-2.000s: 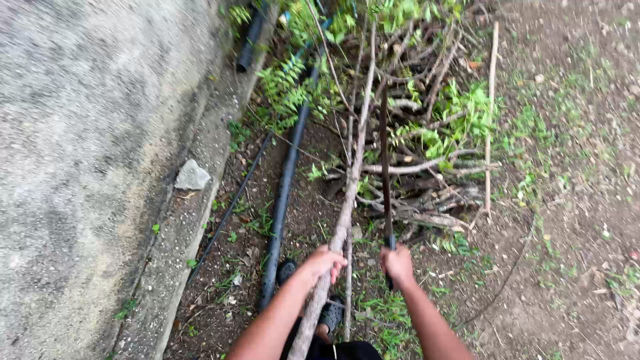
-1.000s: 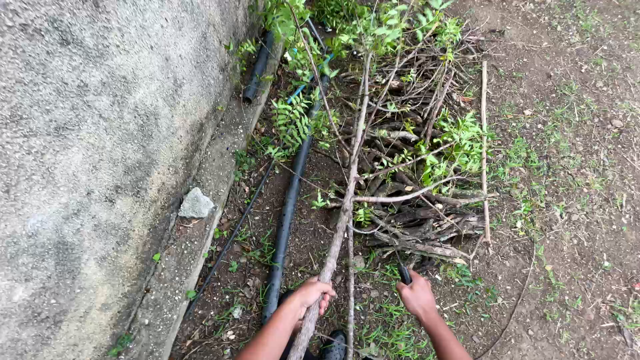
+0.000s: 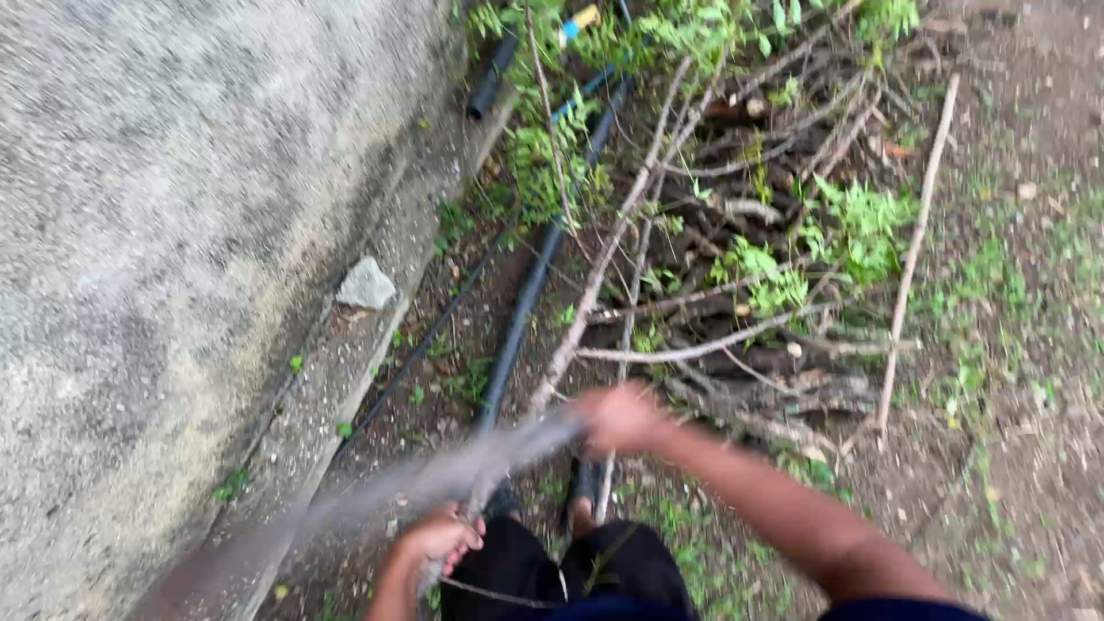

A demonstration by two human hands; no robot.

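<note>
My left hand (image 3: 442, 536) grips the lower end of a long leafy branch (image 3: 595, 280), which slants up and away beside the brush pile. My right hand (image 3: 623, 420) is closed on the handle end of a long-bladed tool (image 3: 414, 479), likely a machete. Its blade is a blurred streak reaching down to the left, across the branch just beyond my left hand. Whether the blade touches the branch cannot be told. A forked side shoot (image 3: 707, 347) of the branch spreads over the pile.
A rough concrete wall (image 3: 172, 216) rises on the left, with a stone (image 3: 366, 285) on its ledge. Black pipes (image 3: 526, 319) lie along it. Cut branches (image 3: 776, 379) are heaped ahead, with a straight stick (image 3: 918, 250) to their right. My feet stand below.
My right hand has swung from the right side over to the left with the tool, which now crosses the branch. My left hand still holds the branch.
</note>
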